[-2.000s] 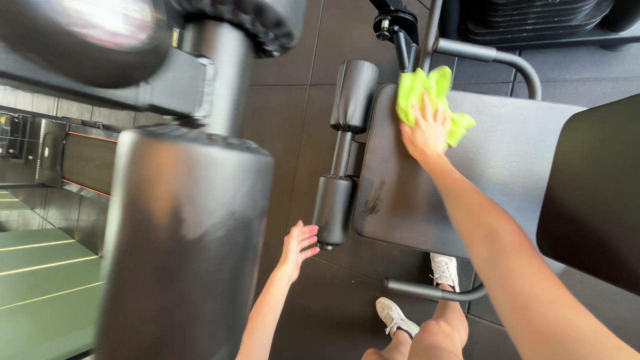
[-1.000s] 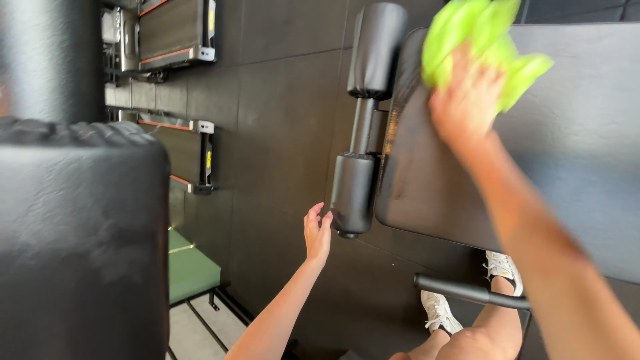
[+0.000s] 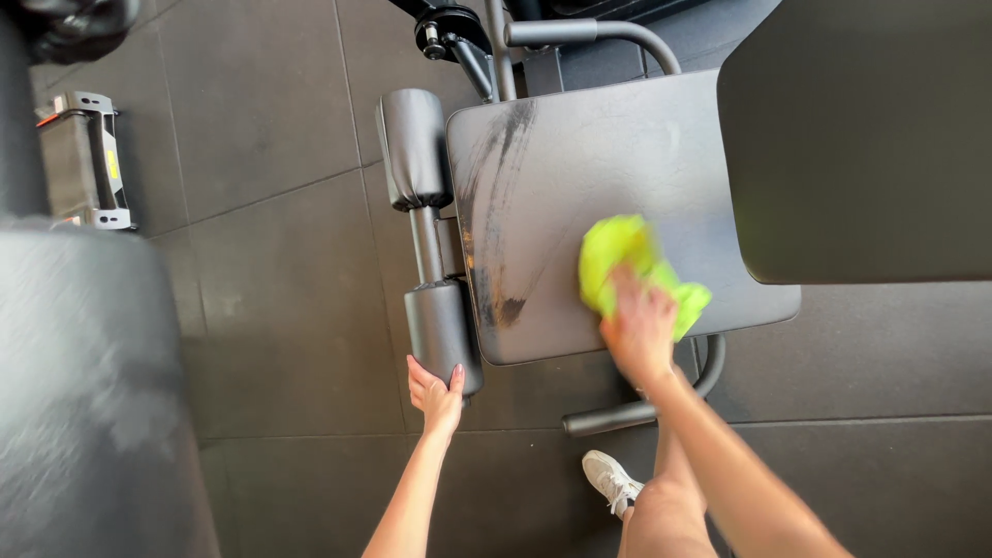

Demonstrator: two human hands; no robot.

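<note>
My right hand (image 3: 642, 325) presses a bright yellow-green cloth (image 3: 616, 252) on the black padded seat (image 3: 566, 178) of a gym machine; both are blurred. Dark streaks and a dark patch mark the seat's left part. My left hand (image 3: 438, 394) rests with thumb and fingers around the lower end of the lower foam roller pad (image 3: 443, 329), left of the seat. Above it, on the same metal bar (image 3: 427, 244), sits the upper roller pad (image 3: 415, 147).
A dark backrest pad (image 3: 860, 147) overhangs the seat's right side. Tubular handles stand above (image 3: 558, 32) and below (image 3: 608, 418) the seat. A large black pad (image 3: 85, 380) fills the near left. Dark tiles (image 3: 287, 302) cover the floor.
The right hand with the cloth has moved from the seat's upper left part down and right. The left hand, beside the lower roller earlier, now holds its end.
</note>
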